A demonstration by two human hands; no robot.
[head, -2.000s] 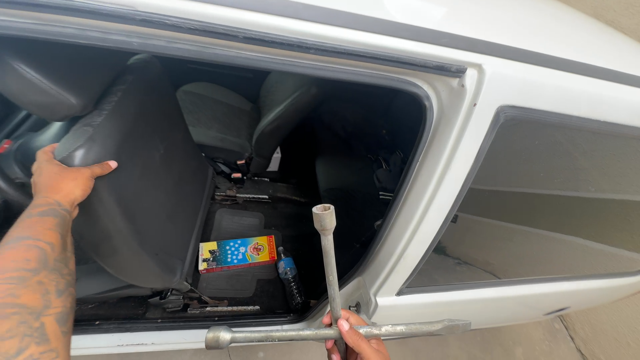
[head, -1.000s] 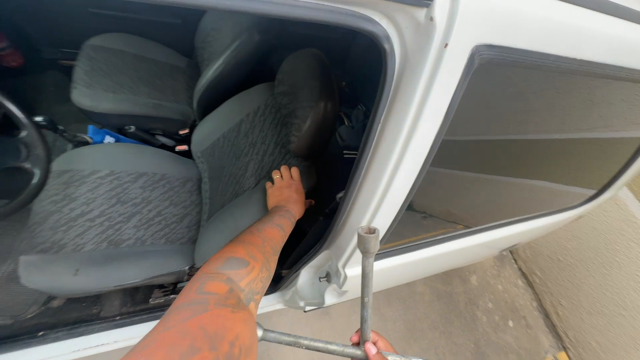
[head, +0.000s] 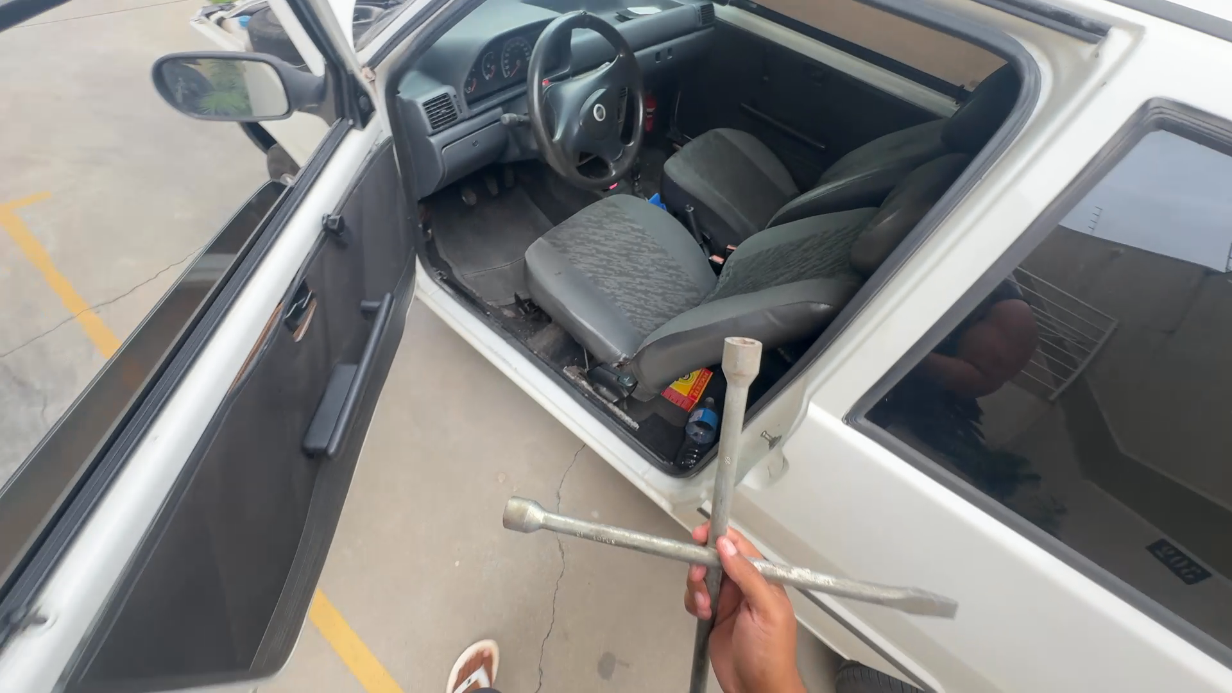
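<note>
My right hand (head: 746, 616) grips a metal four-way lug wrench (head: 626, 541) near its crossing, at the lower middle of the view. One socket end points up in front of the door sill, another points left, and a flattened end points right. The lower arm runs out of the frame. My left hand is out of view. Beyond the wrench, the front car seat (head: 626, 265) stands with its backrest (head: 784, 269) leaning rearward. Behind that seat, a plastic bottle (head: 703, 423) and a red and yellow box (head: 687, 388) lie on the floor, partly hidden.
The white car's door (head: 260, 414) stands wide at the left, with its side mirror (head: 221, 87) above. A steering wheel (head: 585, 101) is inside the doorway. The rear side window (head: 1068, 385) is at the right. A foot in a sandal (head: 474, 666) shows on the concrete below.
The seat backrest, tipped forward two seconds ago, is now back. My left hand has let go of it and left the view. The view has swung to take in the door and steering wheel.
</note>
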